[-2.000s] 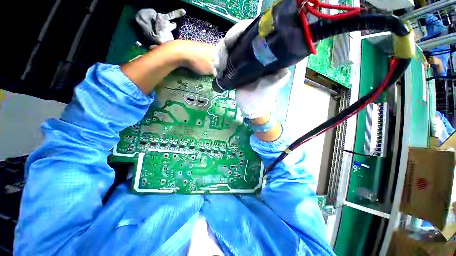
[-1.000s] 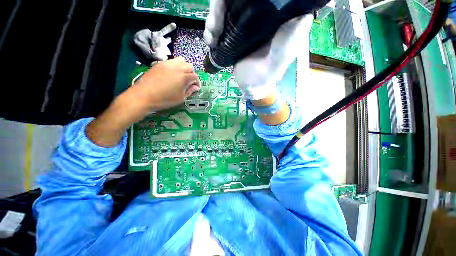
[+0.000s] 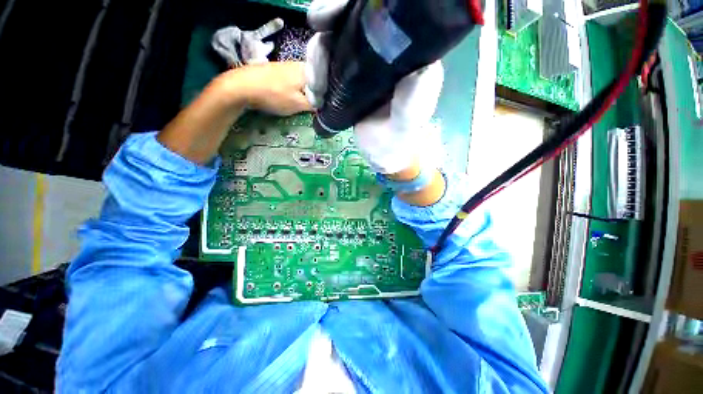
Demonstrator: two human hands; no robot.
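Note:
The large green circuit board (image 3: 308,200) lies in front of me with its white-bordered edge near my body. My right hand (image 3: 393,123), in a white glove with a blue band at the wrist, is shut on the black electric screwdriver (image 3: 385,58). The tool is tilted, its narrow end down at the far part of the board; the bit tip is hidden. My bare left hand (image 3: 281,88) is at the far edge of the board, close to the tool's tip. Its fingertips are partly hidden behind the glove, so I cannot tell what they hold.
A screw tray (image 3: 291,44) with glittering bits and a crumpled grey-white glove (image 3: 245,45) lie beyond the board. Black ribbed racks (image 3: 85,77) stand at the left. Black and red cables (image 3: 551,146) loop across the right. A board with a heatsink (image 3: 556,46) is on the line.
My left hand has moved away from me and right, up to the screwdriver. The screwdriver's tip has come down a little towards the board, and more of its body shows.

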